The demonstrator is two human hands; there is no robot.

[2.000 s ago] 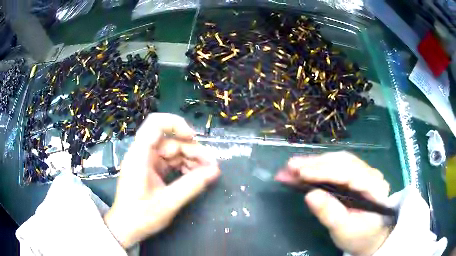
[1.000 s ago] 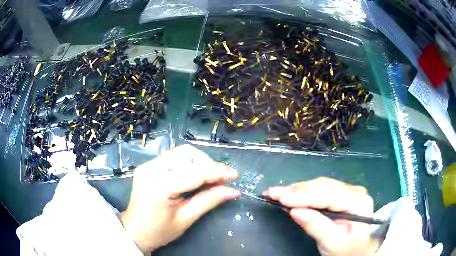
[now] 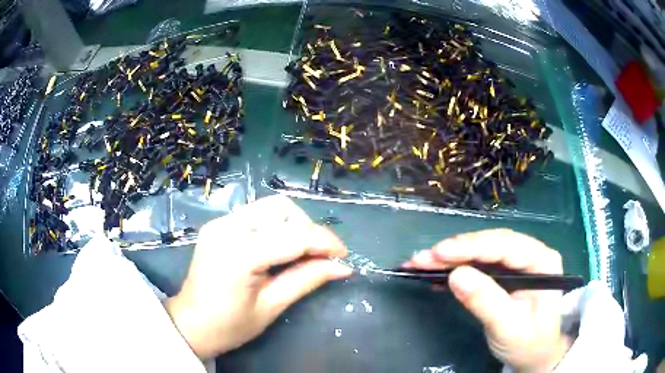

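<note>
My left hand (image 3: 255,273) is at centre left, thumb and forefinger pinched at the left end of a small clear, shiny, grid-patterned sheet (image 3: 359,261). Whether a black part is also between those fingertips is hidden. My right hand (image 3: 503,291) holds dark slim tweezers (image 3: 503,280), lying nearly level and pointing left. Their tip reaches the sheet just right of my left fingertips. Several tiny whitish pads (image 3: 350,307) lie on the green mat (image 3: 306,342) below the sheet.
The left tray (image 3: 171,215) holds scattered black parts with gold tails. The larger right tray (image 3: 437,207) behind my hands is heaped with them. A red item (image 3: 636,91), papers (image 3: 627,138), a clear ring-like item (image 3: 636,227) and a yellow item (image 3: 657,273) lie at right.
My left hand has moved right and its thumb and forefinger have closed together. The tweezers have come left to the sheet and swung nearly level. The view has shifted slightly.
</note>
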